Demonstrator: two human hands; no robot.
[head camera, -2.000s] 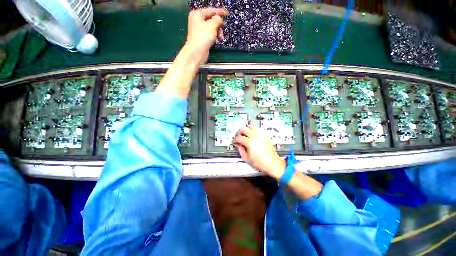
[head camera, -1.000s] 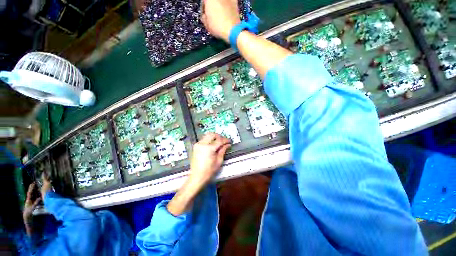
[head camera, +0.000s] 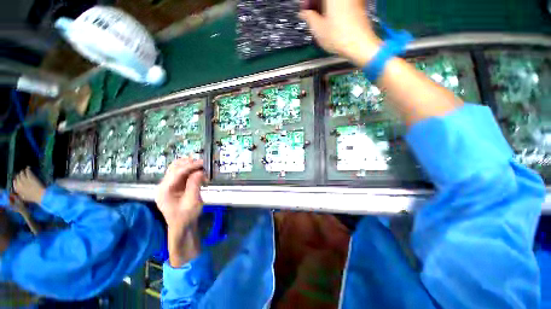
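Green circuit boards (head camera: 285, 151) sit in dark-framed pallets (head camera: 321, 136) in a row. My left hand (head camera: 182, 190) is at the front edge of the row, left of centre, with thumb and fingertips close together; whether they pinch a small piece is too blurred to tell. My right hand (head camera: 341, 29), with the blue wrist strap (head camera: 388, 55), reaches over the pallets to the right side of the dark, glinting component pile (head camera: 272, 27). Its fingertips are at the top edge of the picture, and what they hold cannot be made out.
A pale conveyor rail (head camera: 314, 199) runs along the near side, a thinner one behind. A white and pale blue fan (head camera: 112, 42) stands on the green bench (head camera: 196, 54) at upper left. Another person's hand (head camera: 28, 184) and blue sleeves are at the far left.
The view has turned. My left hand has come from the pile down to the row's front edge. My right hand has gone from a board to the pile.
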